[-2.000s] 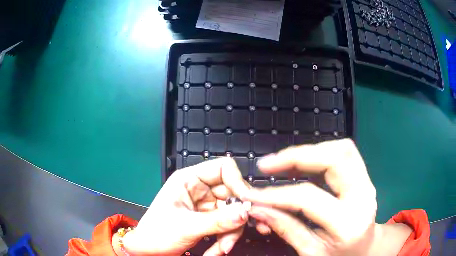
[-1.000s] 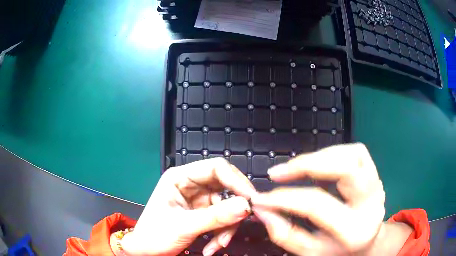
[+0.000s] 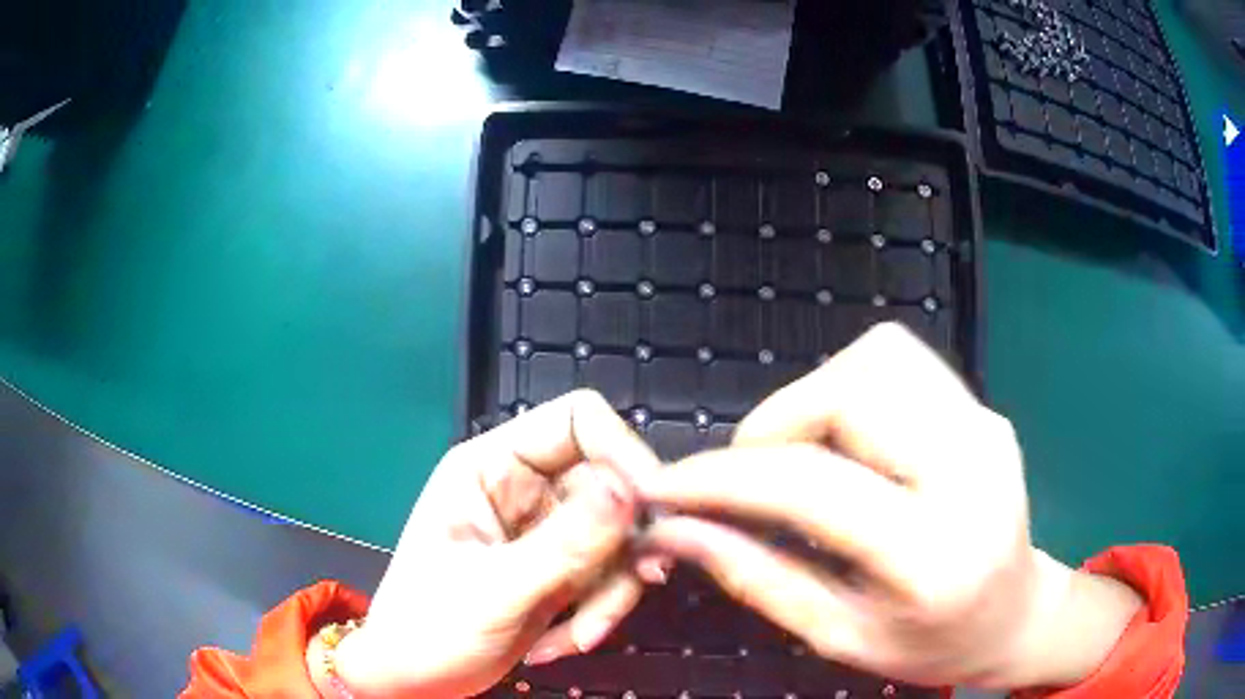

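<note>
A black component tray (image 3: 492, 273) with a grid of shallow pockets lies in front of me, with small bright metal parts at most visible grid crossings. The left part of its top row shows no bright dots. My left hand (image 3: 526, 546) is over the tray's lower left, fingers curled, holding small dark metal parts (image 3: 642, 519) at the thumb and index tips. My right hand (image 3: 860, 533) meets it there, its thumb and index tips pinched at the same parts. The fingers hide most of these parts and the tray's lower middle.
A second black tray (image 3: 1102, 171) with a silver pile of parts (image 3: 1045, 41) is at the upper right. Stacked black trays (image 3: 853, 62) stand at the far edge with a printed paper sheet (image 3: 679, 48) on them. The green mat (image 3: 273, 273) surrounds the tray; its curved edge is nearer me.
One more bright part now shows at the right end of the tray's top row. My right hand's fingers have drawn closer together. The view has shifted slightly.
</note>
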